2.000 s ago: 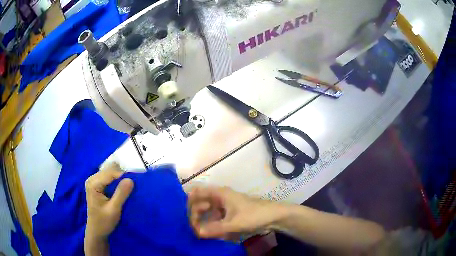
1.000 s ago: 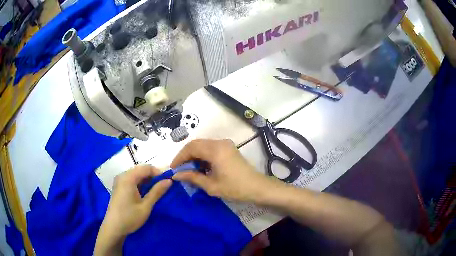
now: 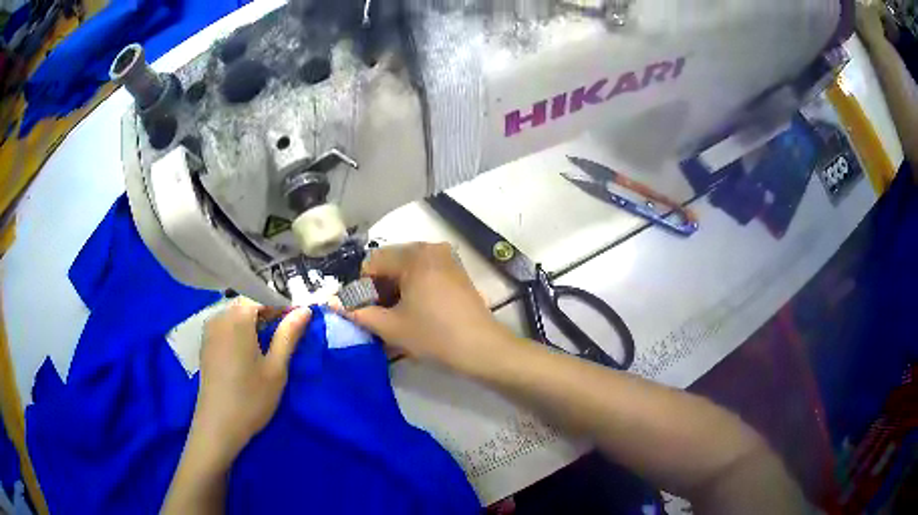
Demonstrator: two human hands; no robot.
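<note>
The blue fabric (image 3: 332, 433) hangs from both hands over the front of the machine table, its top edge right at the presser foot (image 3: 314, 287). My left hand (image 3: 240, 367) pinches the fabric edge just left of the foot. My right hand (image 3: 428, 302) holds the edge at the right, beside the ridged metal knob (image 3: 359, 293). A small pale patch (image 3: 344, 332) shows on the cloth between the hands. The sewing machine head (image 3: 292, 111) stands directly above. The needle tip and the fingertips' exact grip are hard to make out.
Black shears (image 3: 505, 253) lie right of my right hand, partly behind the forearm. Thread snips (image 3: 634, 197) lie behind them. Dark fabric scraps (image 3: 775, 181) lie at the right. More blue cloth (image 3: 111, 50) is at the upper left. Another person's arm (image 3: 891, 80) shows at the right edge.
Both hands have brought the pinched fabric edge forward to the presser foot. A second ago they held it in front of the foot; before that, my right hand was lower, at the cloth's right side.
</note>
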